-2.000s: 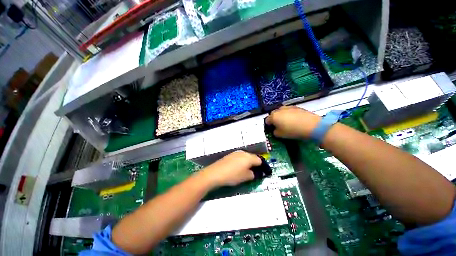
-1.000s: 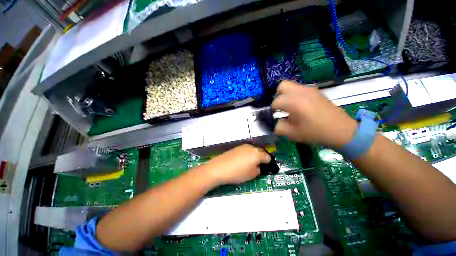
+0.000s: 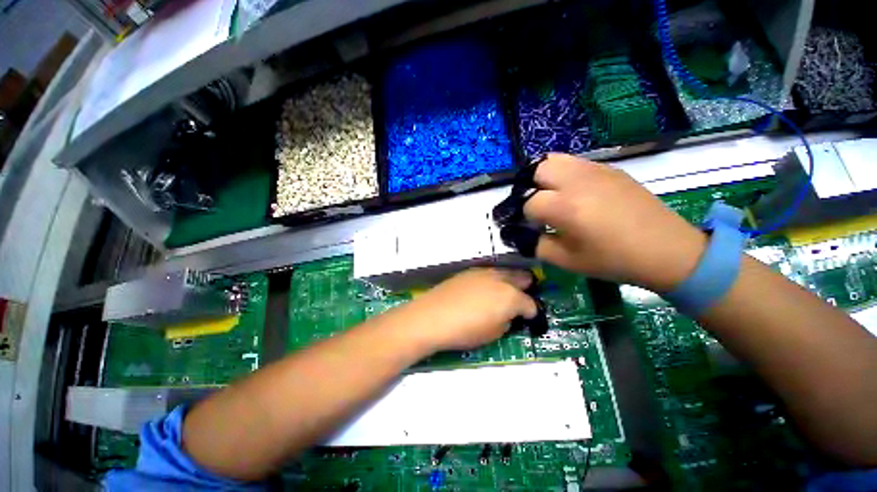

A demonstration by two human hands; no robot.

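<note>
A green circuit board lies in front of me with a finned heat sink at its rear and a long heat sink across its middle. My left hand, with black finger cots, is low over the board just in front of the heat sink's right end. My right hand, also with black finger cots, is raised over that end, its fingertips close together. The fingertips hide whatever either hand may hold.
Behind are bins of cream components, bright blue components, dark purple components, green parts and silver-grey parts. A blue coiled cord hangs near my wrist strap. More boards lie left and right.
The view has shifted. My right hand has come from near the board's rear edge to above the heat sink's right end. My left hand stays low at the same part of the board.
</note>
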